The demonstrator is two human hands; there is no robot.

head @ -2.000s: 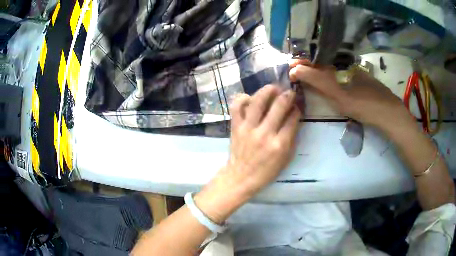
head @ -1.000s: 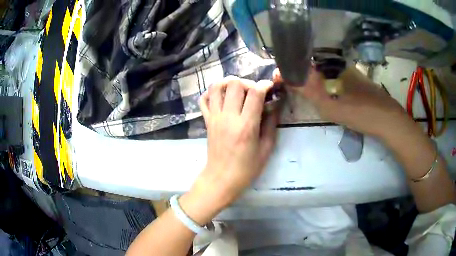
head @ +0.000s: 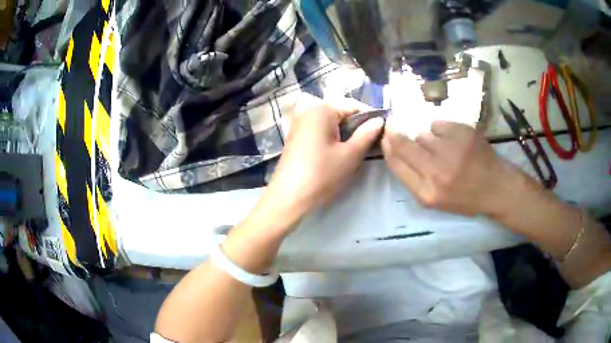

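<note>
The plaid fabric [head: 221, 100] in black, grey and white lies bunched on the white machine table, left of the machine head. My left hand [head: 321, 151] pinches its narrow dark folded edge [head: 360, 120] between thumb and fingers, just in front of the machine head. My right hand [head: 445, 164] is right beside it, fingers bent, its fingertips close to the end of the fold. Whether it grips the fold cannot be told. The needle area behind the fingertips is washed out by glare.
The machine head [head: 355, 33] overhangs the work. Thread snips [head: 529, 144] and scissors with red and yellow-orange handles [head: 557, 114] lie to the right. Hazard tape [head: 82, 134] runs along the table's left side. A white cloth [head: 395, 295] is below the front edge.
My right hand has drawn back from under the machine head towards the front edge, uncovering the snips. My left hand has turned and now shows the dark fold. Bright glare has appeared at the needle area.
</note>
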